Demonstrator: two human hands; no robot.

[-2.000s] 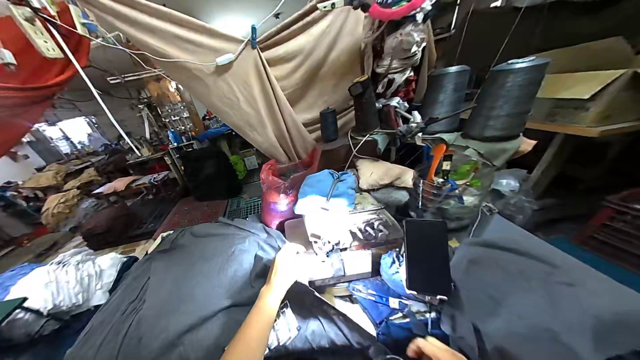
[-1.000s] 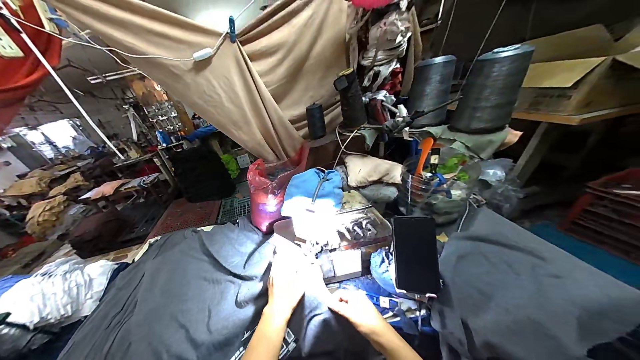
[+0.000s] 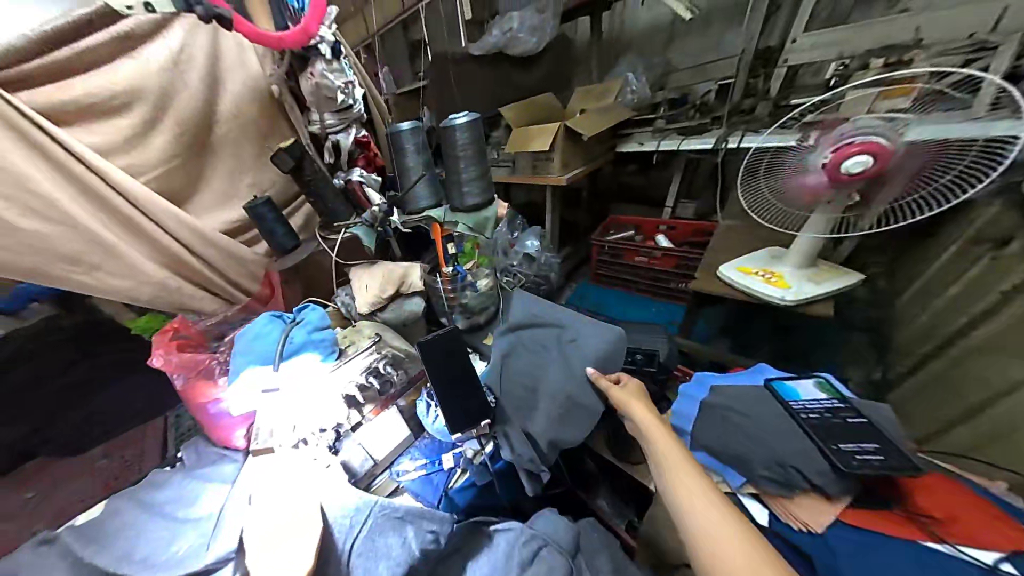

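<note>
My right hand pinches the right edge of a dark grey fabric piece, which hangs spread beside a black smartphone standing tilted. My left hand is at the lower left, washed out by bright light over lighter grey cloth; its fingers cannot be made out. Just beyond it is the sewing machine with its thread parts, glaring in the lamp light. A folded blue cloth lies behind the glare.
A red plastic bag stands left. Large thread cones and a clear tub of tools are behind. At right, another phone lies on stacked fabric pieces; a white-based fan and red crates stand beyond.
The view has swung far to the right. My right hand has moved away from my left hand, out to the right, and now grips the dark grey fabric's edge.
</note>
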